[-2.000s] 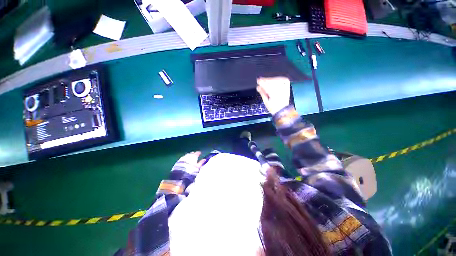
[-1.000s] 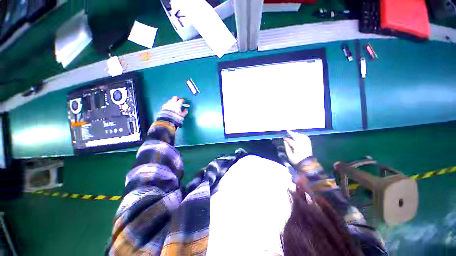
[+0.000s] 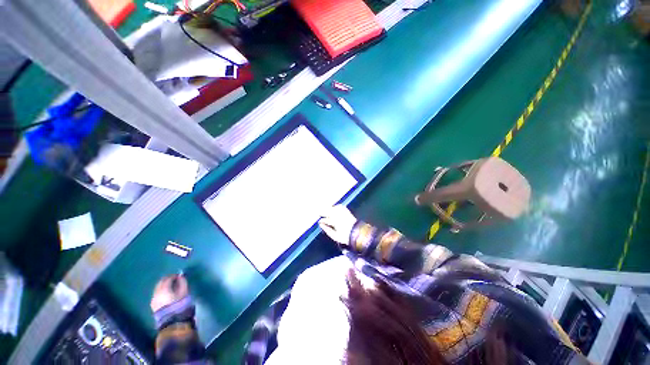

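A closed laptop (image 3: 281,196), its lid glaring white, lies on a thin black border on the blue-green bench. My right hand (image 3: 337,223) is at its front edge, fingers loosely bent, with nothing visible in it. My left hand (image 3: 169,294) is low over the bench left of the laptop, fingertips close together at a tiny pale piece. Whether they grip it is unclear. A small silver-and-dark stick, perhaps a USB drive (image 3: 178,249), lies just beyond the left hand.
An open laptop base with a round fan (image 3: 91,332) is cut off at the lower left. Small sticks (image 3: 342,86) and a dark strip (image 3: 367,132) lie beyond the laptop. A pale rail (image 3: 249,137) and post (image 3: 114,78) stand behind. A beige stool (image 3: 502,187) and rack (image 3: 563,296) are at right.
The laptop, open two seconds ago, is now closed. My left hand has reached onto the bench by the small pale strip. My right hand moved from the screen to the front edge. The view has turned.
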